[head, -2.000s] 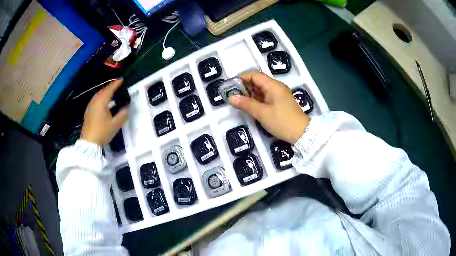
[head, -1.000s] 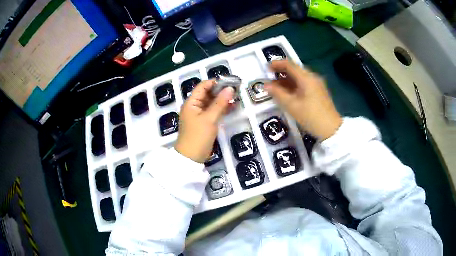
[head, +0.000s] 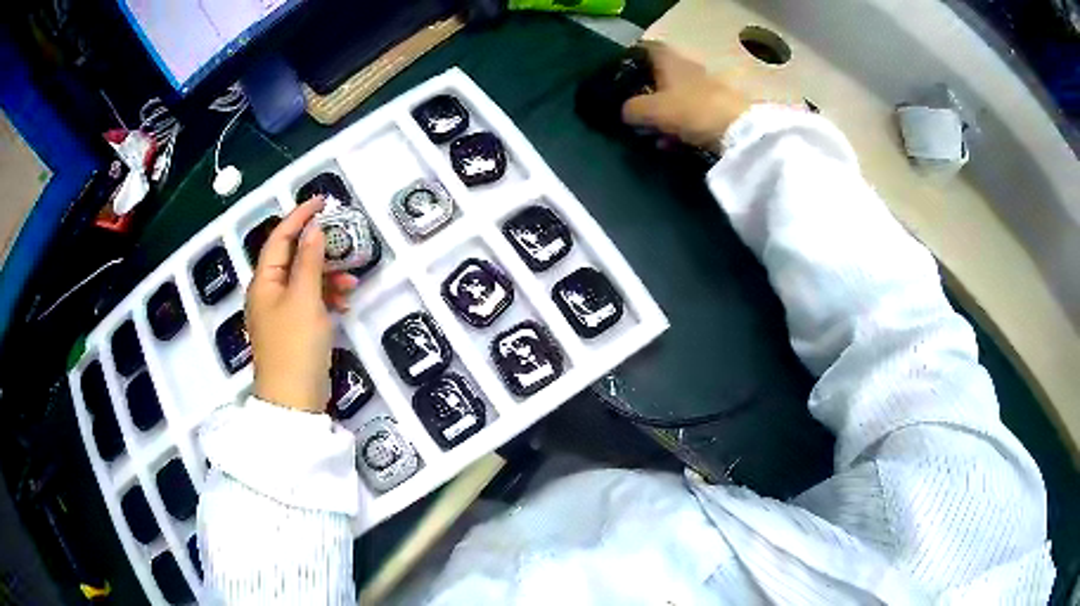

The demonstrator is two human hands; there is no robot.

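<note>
A white compartmented tray point(head: 190, 408) holds rows of glossy black rounded-square units point(head: 450, 408), up to two per pocket. A grey unit point(head: 423, 208) with a round centre lies in an upper pocket, and another lies in a lower pocket. My left hand point(head: 296, 302) holds a grey unit point(head: 342, 240) between thumb and fingers over the tray, above a black unit. My right hand point(head: 685, 97) is beyond the tray's right side, with its fingers around a black scanner-like object point(head: 614, 89) on the green mat. The object's far end is hidden by the hand and sleeve.
A beige board point(head: 817, 89) with a round hole curves along the right. A monitor point(head: 213, 30) and a wooden-edged stand point(head: 385, 65) are at the back. A white disc on a cable point(head: 226, 180) and a red-and-white item point(head: 128, 178) lie beyond the tray.
My right hand has moved from over the tray to the black object on the right and taken hold of it. My left hand still holds a grey unit. The view has turned to the right.
</note>
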